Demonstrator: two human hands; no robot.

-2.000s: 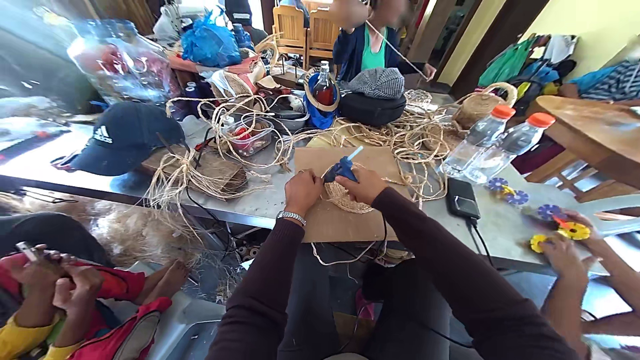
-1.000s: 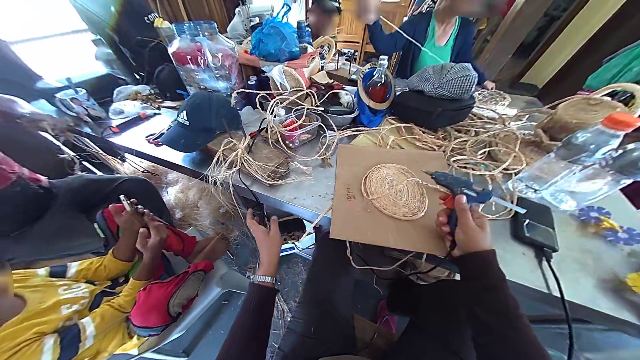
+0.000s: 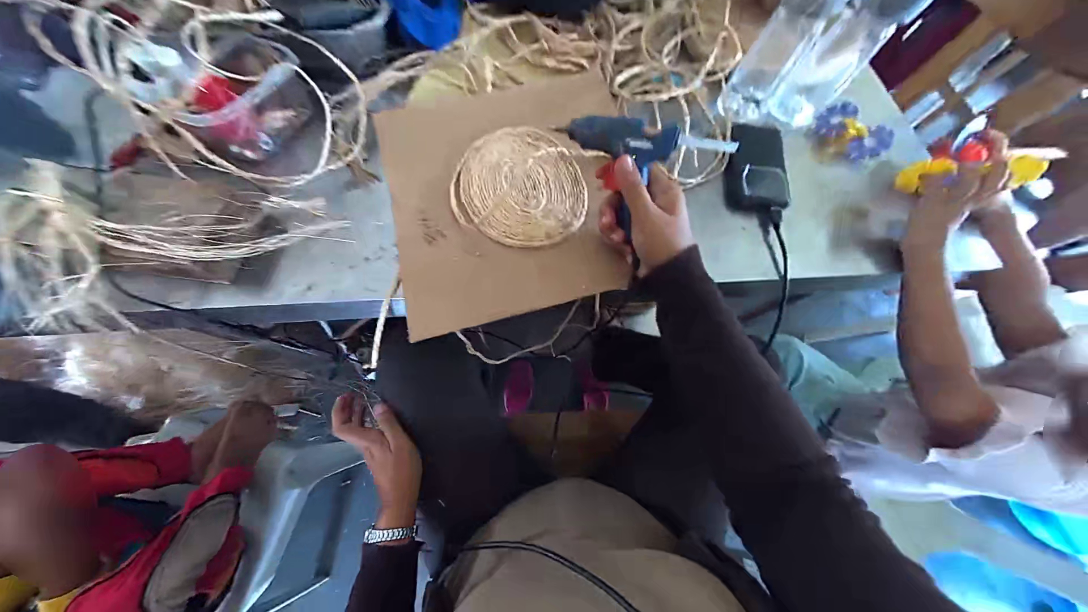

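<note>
My right hand [image 3: 648, 212] grips the handle of a blue glue gun [image 3: 625, 140] with a red trigger and a pale glue stick at its back. The gun's nozzle points left, close to a round coil of braided natural-fibre cord [image 3: 520, 191]. That coil lies flat on a square of brown cardboard [image 3: 459, 293], which overhangs the table's front edge. Below the table edge, beside my leg, my left hand [image 3: 382, 446] has its fingers parted and slightly curled. Thin strands and a hanging cord [image 3: 384, 327] are near its fingertips; whether it touches them I cannot tell.
Loose cord [image 3: 671, 64] heaps along the back, with frayed fibres [image 3: 212, 242] at left. A black power bank [image 3: 756, 166] with a cable and clear plastic bottles [image 3: 790, 59] lie at right. One person's hands [image 3: 960, 187] hold colourful pieces at right; another person [image 3: 144, 510] sits at lower left.
Two seconds ago both my hands were together over the coil. My left hand has since gone left and down below the table edge, while my right hand keeps the glue gun. The view has tilted downward.
</note>
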